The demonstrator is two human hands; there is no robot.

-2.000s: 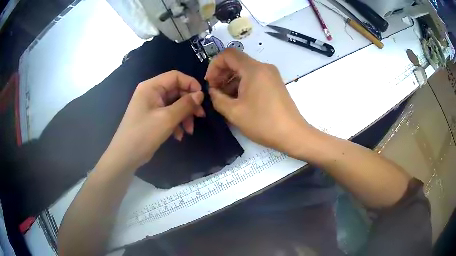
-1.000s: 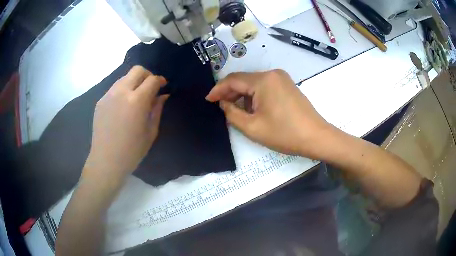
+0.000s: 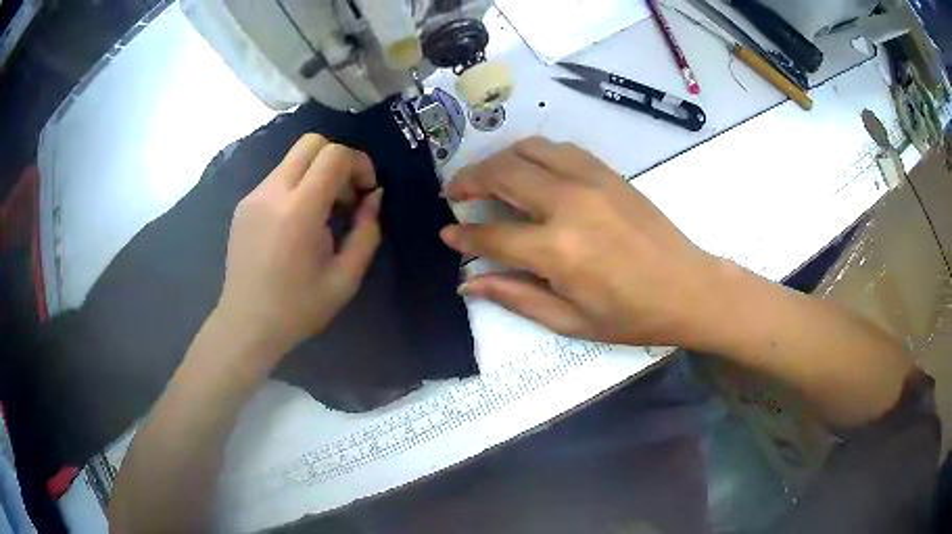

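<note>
The black fabric piece (image 3: 407, 302) lies flat from the presser foot (image 3: 409, 123) down to the printed ruler and spreads far left. My left hand (image 3: 303, 235) is over the fabric, with thumb and forefinger pinched together on a bit of it. My right hand (image 3: 585, 245) is at the fabric's right edge, fingers spread, fingertips resting at the edge, holding nothing. The white sewing machine head (image 3: 303, 52) is above, with the cream round part (image 3: 485, 83) beside the needle.
Thread snips (image 3: 632, 96), a red pencil (image 3: 676, 47) and a tool with a tan-orange handle (image 3: 772, 75) lie right of the machine. A black-handled tool (image 3: 778, 33) lies beyond. The printed ruler (image 3: 418, 412) runs along the front edge. A cardboard box (image 3: 877, 292) is at right.
My hands were close together at the fabric edge, then moved apart. My right fingers have spread from a pinch. The lower fabric edge now lies flatter.
</note>
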